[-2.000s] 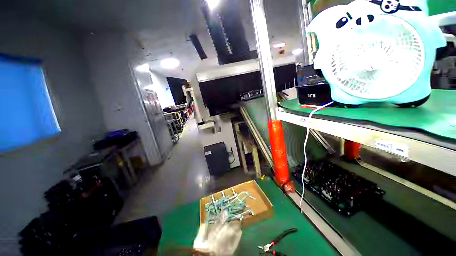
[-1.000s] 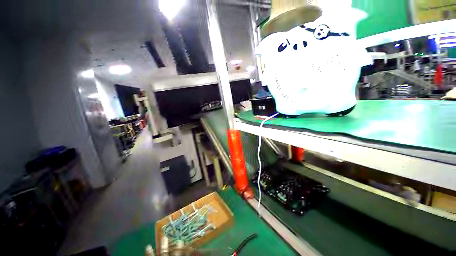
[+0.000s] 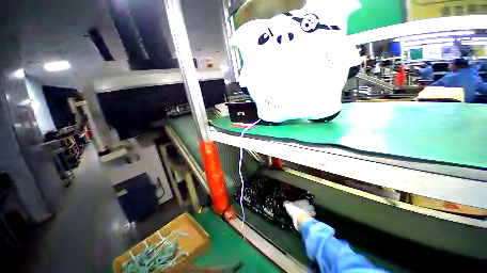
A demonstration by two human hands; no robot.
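A black carrier (image 3: 264,198) with many small bright fittings lies on the dark green conveyor belt (image 3: 342,229), behind the red-orange wrapped post. My right hand (image 3: 300,210), in a white glove with a light blue sleeve, reaches in from the lower right and overlaps the carrier's right end. The hand is blurred, and I cannot tell whether its fingers grip the carrier. My left hand is not in view. A cardboard tray (image 3: 198,234) at the bottom holds tangled pale teal pieces (image 3: 157,257).
The post (image 3: 214,176) stands between the green bench mat (image 3: 227,242) and the belt. A white cable (image 3: 241,176) hangs beside it. A shelf (image 3: 395,125) overhangs the belt and bears an animal-faced fan (image 3: 299,69). A blurred dark handle (image 3: 235,267) lies low on the mat. A person (image 3: 460,79) is far right.
The view has swung right, so tray, post and fan sit further left. The gloved hand seen at the tray is gone from there. My right arm now extends over the belt to the carrier.
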